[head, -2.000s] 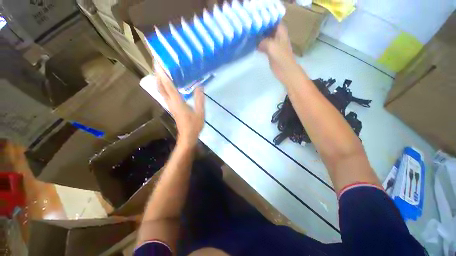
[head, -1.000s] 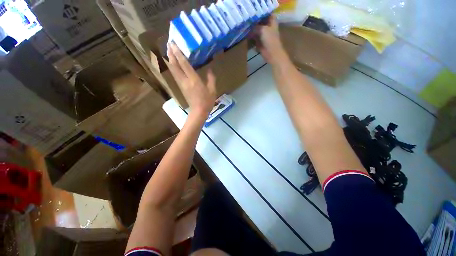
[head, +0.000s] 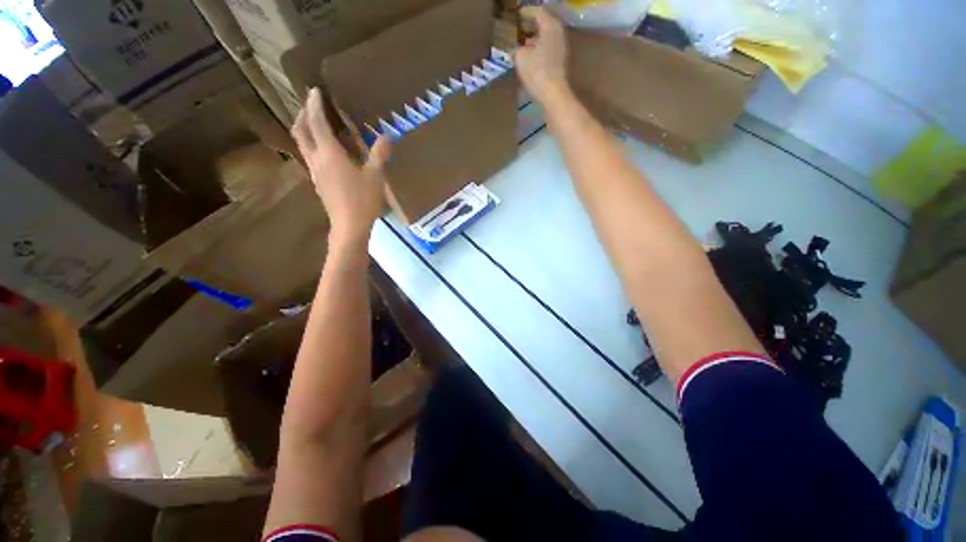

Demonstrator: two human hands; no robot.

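An inner carton (head: 455,143) stands open at the table's far left edge. A row of retail boxes (head: 434,97) sits down inside it, with only their white and blue top edges showing. My left hand (head: 341,169) is at the carton's left end, fingers raised and thumb apart. My right hand (head: 542,53) is at the carton's right end, fingers bent; whether it grips the cardboard is unclear. One loose retail box (head: 455,216) lies flat on the table in front of the carton.
Black cables (head: 779,307) lie heaped beside my right forearm. Flat retail boxes (head: 928,476) are at the lower right. Another brown carton (head: 662,90) stands behind my right wrist. Open floor cartons (head: 175,349) and a red stool (head: 32,397) are on the left.
The row of retail boxes has gone down from above into the inner carton. My left hand has opened away from the row and moved left. My right hand has moved slightly up and left.
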